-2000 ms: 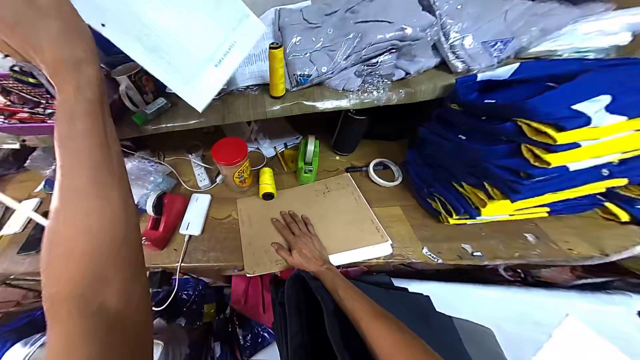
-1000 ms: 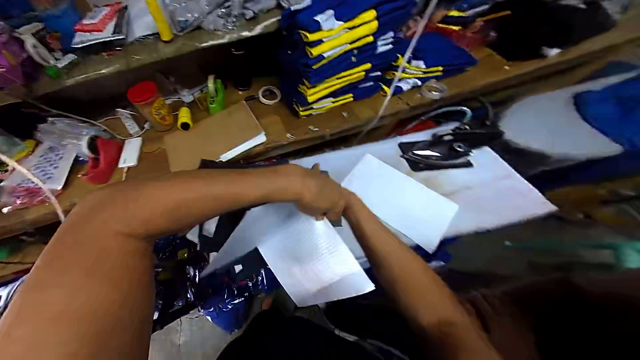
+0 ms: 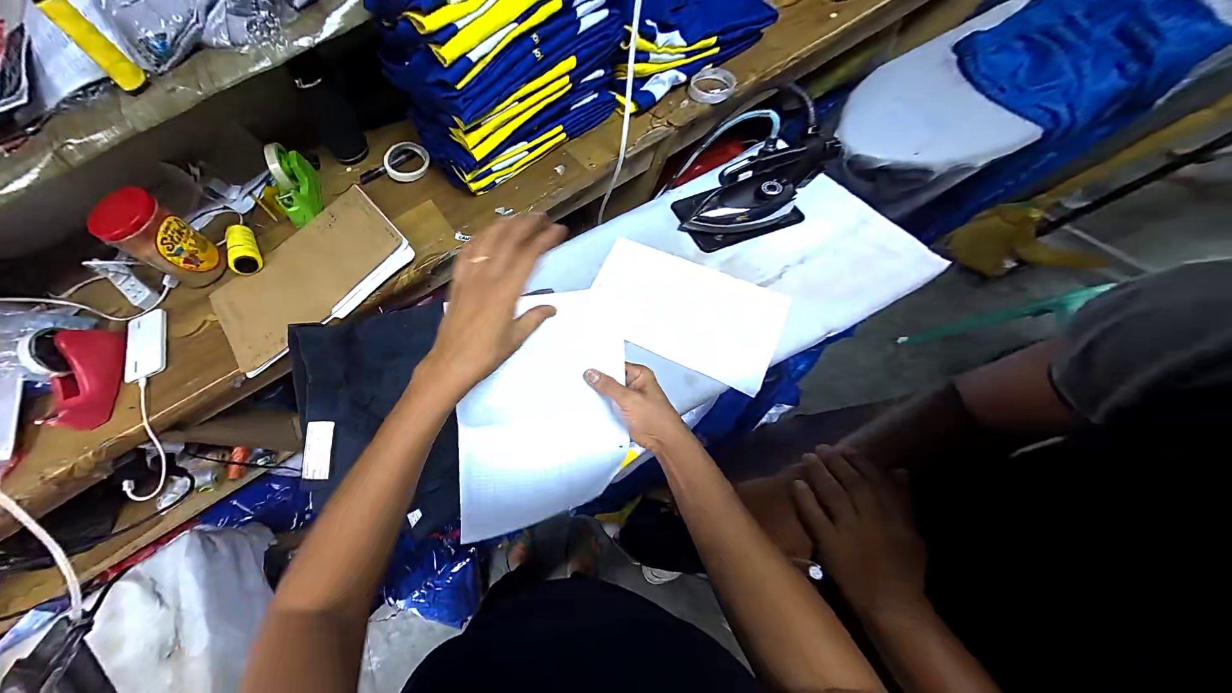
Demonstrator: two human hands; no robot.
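Observation:
My right hand [image 3: 647, 404] grips the right edge of a white sheet of paper [image 3: 539, 433], thumb on top. My left hand [image 3: 496, 303] is raised over the sheet's upper left part with its fingers spread and nothing held; whether it touches the paper is unclear. The sheet lies partly over a dark folded garment [image 3: 375, 385] that bears a white tag. A second white sheet [image 3: 698, 313] lies just beyond it on the white padded ironing surface [image 3: 837, 250]. Behind that sheet, a black iron [image 3: 751, 197] rests on a dark pad.
On the wooden shelf [image 3: 597, 154] are stacked blue and yellow garments [image 3: 520, 87], tape rolls, a brown folder [image 3: 318, 269], a red-lidded jar [image 3: 159, 231], yellow thread and a red tape dispenser [image 3: 87, 375]. Another person's clasped hands [image 3: 857, 520] are close at right.
My hands, close together one second ago, are now apart, the left one raised. Two seconds ago one hand lay flat on the brown folder. The view has swung right since then.

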